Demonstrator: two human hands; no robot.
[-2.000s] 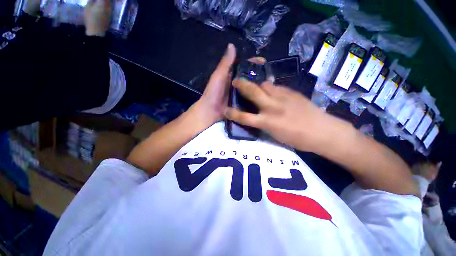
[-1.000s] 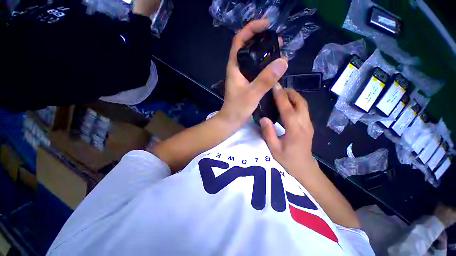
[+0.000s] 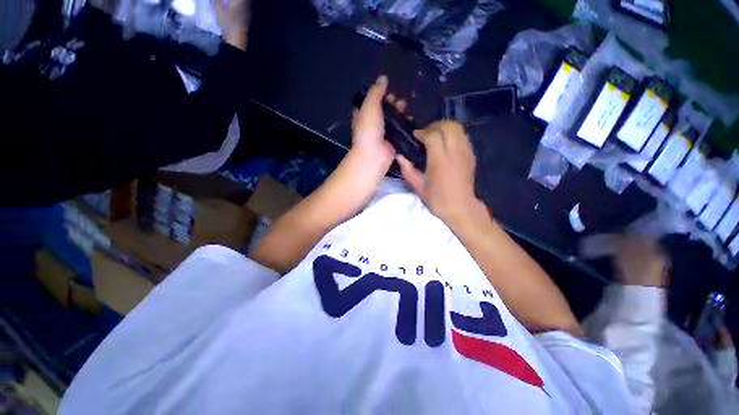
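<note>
A black power bank (image 3: 403, 138) is held between my two hands in front of my shirt, at the bench edge. It is tilted with its narrow side towards me. My left hand (image 3: 371, 130) grips its far left end, thumb extended along it. My right hand (image 3: 444, 162) grips the near right end with the fingers. Its display face is not visible. A thin black top cover (image 3: 480, 104) lies on the black bench just beyond my right hand.
Open units with white cells (image 3: 604, 110) lie in a row on bubble bags at right. Clear bags (image 3: 421, 24) are bunched at the back. A white slip (image 3: 576, 217) lies on the bench. Another person's arm (image 3: 640, 275) reaches in at right; a dark-sleeved person (image 3: 105, 105) is at left.
The power bank has been lowered and turned onto its side, and my left hand has moved down with it. The bubble bag at lower right has shifted beside the other person's blurred hand.
</note>
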